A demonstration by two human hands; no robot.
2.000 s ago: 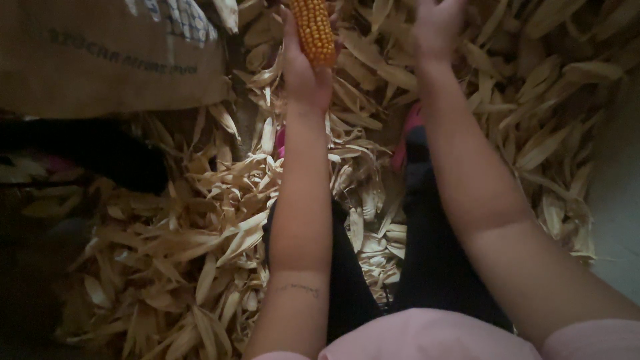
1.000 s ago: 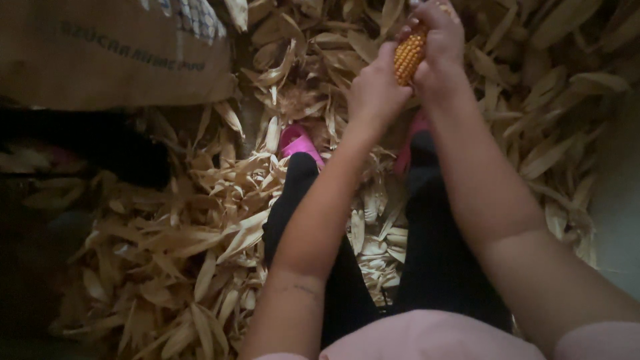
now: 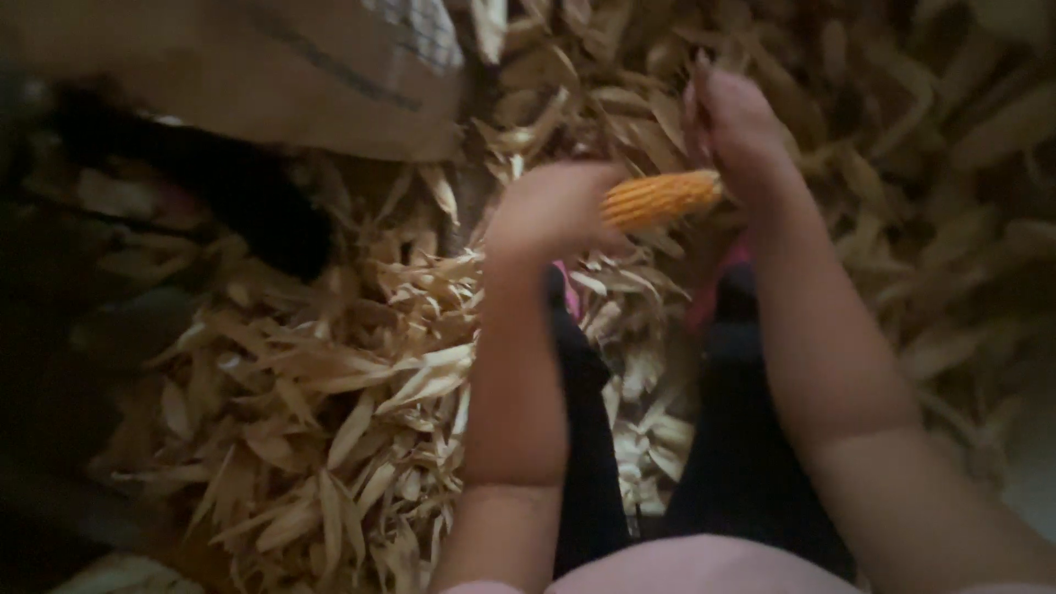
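Note:
My left hand (image 3: 561, 206), blurred, grips an ear of corn (image 3: 660, 200) by one end. The ear has orange-yellow kernels, shows no husk, and points to the right toward my right wrist. My right hand (image 3: 730, 115) is just above and to the right of the ear's tip, with its fingers bent; what it holds, if anything, is hidden. Dry corn husks (image 3: 346, 429) lie beneath both hands.
A sack with writing (image 3: 330, 99) stands at the upper left, with a dark object (image 3: 272, 214) below it. Loose husks spread over the floor around my legs and pink footwear (image 3: 571, 293). A pale surface (image 3: 1031, 462) borders the right side.
One second ago both hands were together on the ear at the upper middle. Now the hands are apart, and my left hand has moved left with the ear, which lies sideways.

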